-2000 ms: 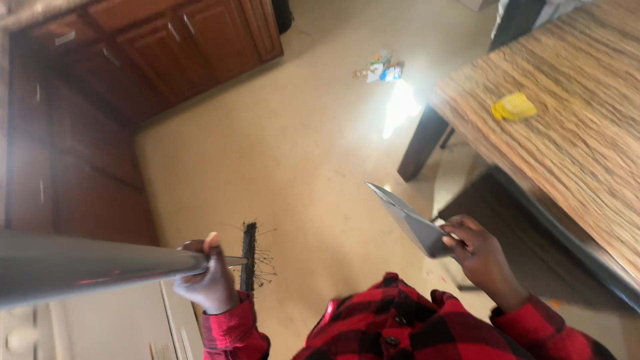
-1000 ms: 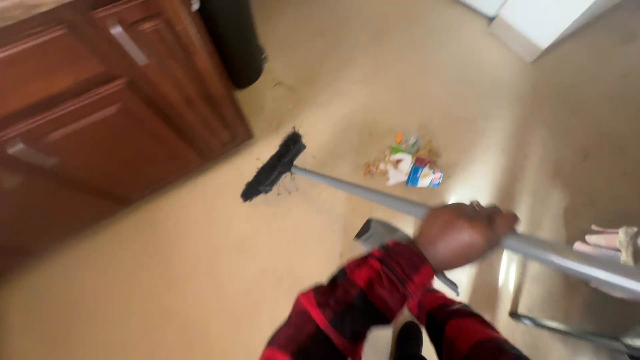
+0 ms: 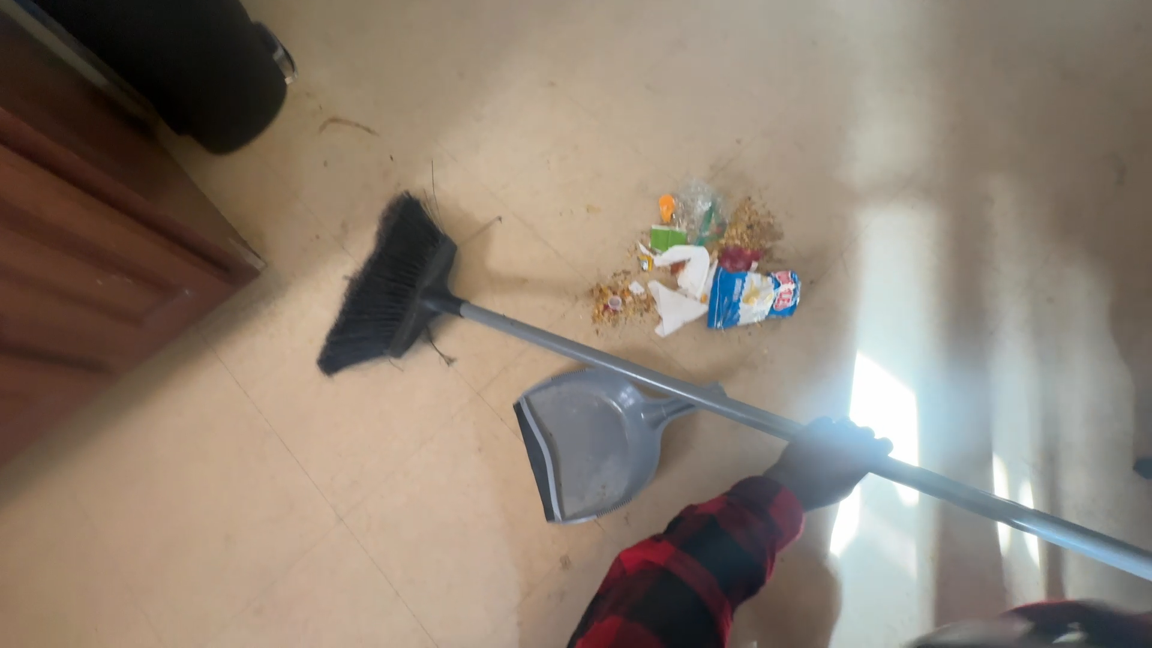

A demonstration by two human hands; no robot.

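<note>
My left hand (image 3: pixel 830 461) is closed around the grey metal pole of a broom (image 3: pixel 585 353), which slants from the right edge to its head. The black bristles (image 3: pixel 382 288) of the broom face the cabinet on the left. Below the pole, a grey plastic dustpan (image 3: pixel 594 443) rests on the floor, its dark-edged lip to the left and its handle partly under the pole. Above the pole lies a small heap of litter: a blue and white wrapper (image 3: pixel 754 298), white paper scraps (image 3: pixel 677 306), clear plastic, a green piece, an orange piece and brown crumbs. My right hand is out of view.
A reddish-brown wooden cabinet (image 3: pixel 99 270) stands at the left, its corner near the bristles. Behind it at the upper left is a black bin (image 3: pixel 180 72). Thin debris strands (image 3: pixel 349 124) lie near the bin. Bright sunlight streaks the floor at the right.
The dustpan, in my right hand two seconds ago, now rests on the floor. My left hand still grips the broom, whose head has moved near the cabinet corner. The view has shifted strongly.
</note>
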